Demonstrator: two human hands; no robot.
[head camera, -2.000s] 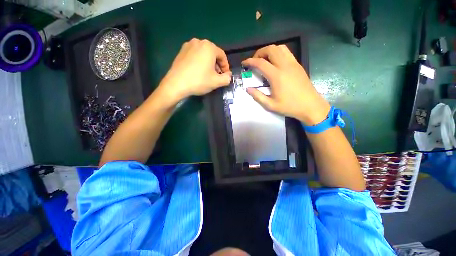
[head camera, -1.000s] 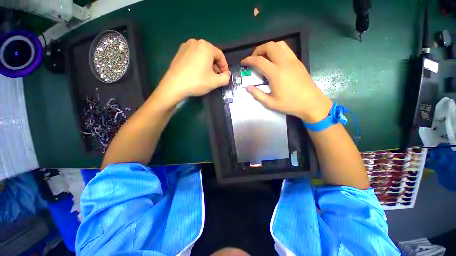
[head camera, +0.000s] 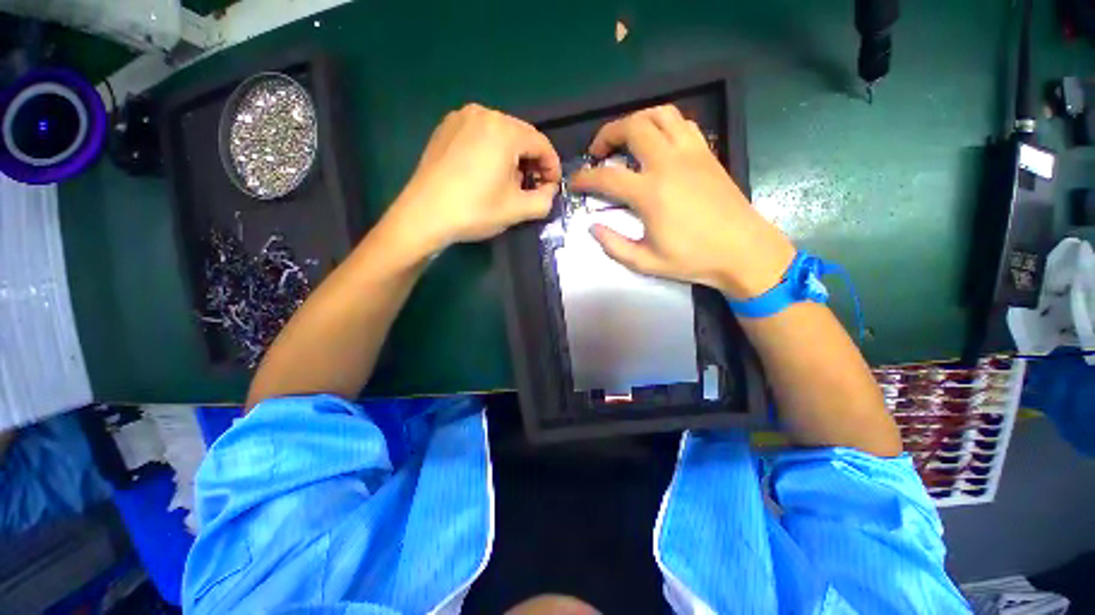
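The device (head camera: 627, 315), with a large silver-white rectangle, lies in a black fixture (head camera: 519, 348) in front of me. My left hand (head camera: 486, 180) is at the device's top left corner, with thumb and index fingertip pinched together at a tiny part I cannot make out. My right hand (head camera: 678, 198) lies over the top end, its index fingertip close to the left fingertips and its thumb over the silver rectangle. Its fingers are apart, and I cannot tell if they hold anything. My right hand hides much of the circuitry there.
At left, a black parts tray (head camera: 327, 198) holds a round dish of screws (head camera: 274, 135) and a tangled pile of small parts (head camera: 255, 288). An electric screwdriver (head camera: 877, 42) hangs at upper right. A slim black box (head camera: 1021, 228) stands at right; a purple-ringed object (head camera: 48, 126) is far left.
My right index fingertip has moved left and down, closer to my left fingertips, and the green patch is now covered. My left hand is nearly unchanged.
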